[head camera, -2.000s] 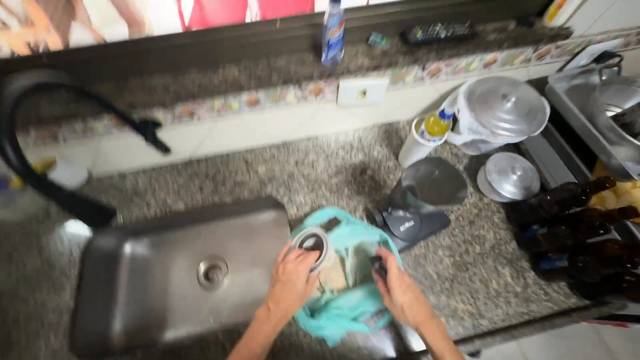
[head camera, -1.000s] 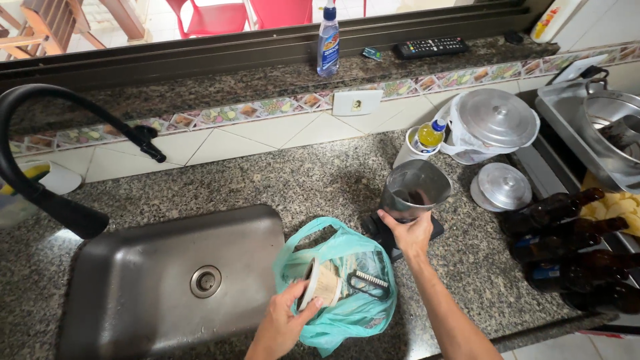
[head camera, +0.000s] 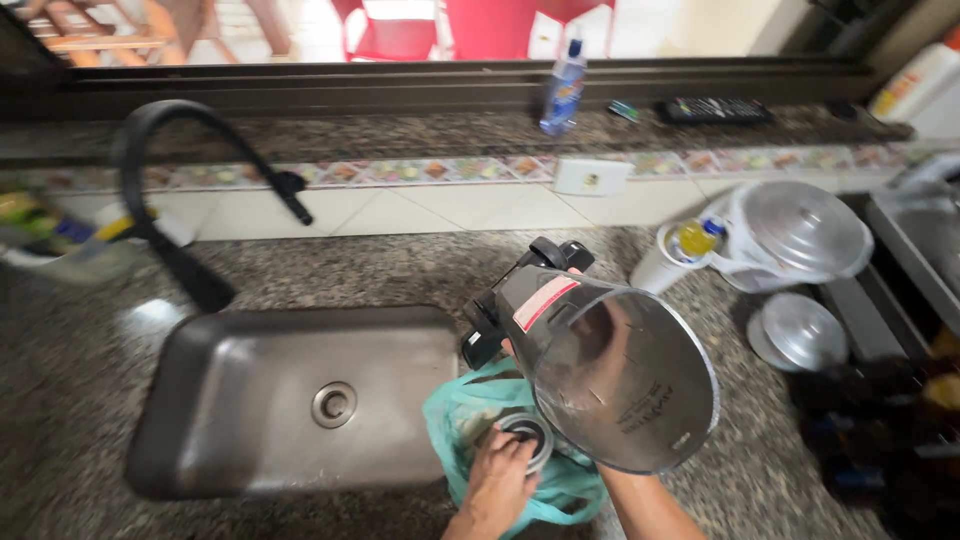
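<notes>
My right hand (head camera: 577, 307) holds up a clear plastic vacuum dust container (head camera: 622, 375) with a black fitting (head camera: 491, 322) at its far end, its wide mouth tilted toward the camera. Most of that hand is behind the container, and its fingers show through the clear wall. Lower and to the left, my left hand (head camera: 502, 472) grips a round grey and black part (head camera: 527, 439), perhaps a filter, over a teal plastic bag (head camera: 457, 420). The bag lies open on the granite counter, right of the sink; what is inside it is mostly hidden.
A steel sink (head camera: 255, 405) with a black faucet (head camera: 180, 262) is at left. At right stand a white cup (head camera: 660, 259) with a yellow bottle, a large lidded pot (head camera: 802, 232), a small lidded pot (head camera: 799, 330) and several dark bottles (head camera: 877, 450). A spray bottle (head camera: 564, 90) stands on the ledge.
My right hand has lifted the clear container off the counter and tilted it over the bag. My left hand has stayed at the bag.
</notes>
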